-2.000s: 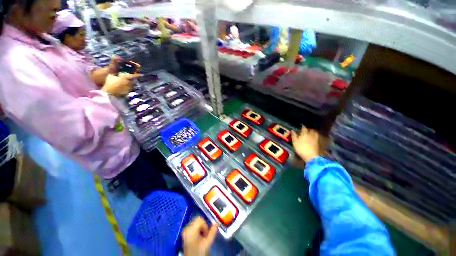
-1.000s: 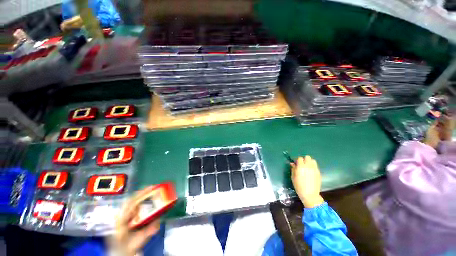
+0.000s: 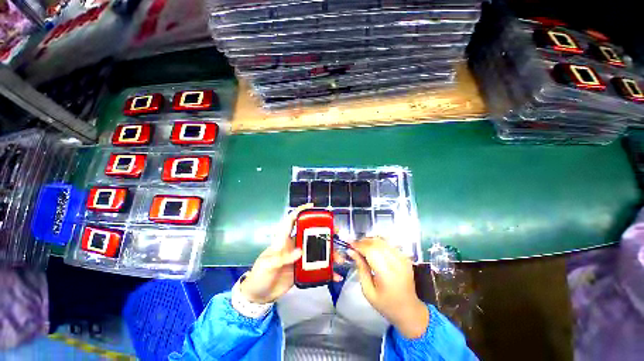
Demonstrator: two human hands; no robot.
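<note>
A red phone unit with a pale-framed dark window is upright in my left hand, over my lap at the bench edge. My right hand holds dark tweezers, their tip at the right side of the window frame. The lens tray lies just behind the hands, with rows of black rectangles, partly hidden by the unit and hands. The phone blister tray at left holds two columns of red units; its front right pocket has no unit.
A tall tray stack stands on a wooden board at the rear. Another stack with red units is at right. A blue parts basket is at far left, a larger blue bin below. Film scraps lie at the bench edge.
My view has turned back left and down. My left hand has brought the red unit rightward, in front of the lens tray. My right hand has moved left with the tweezers to the unit.
</note>
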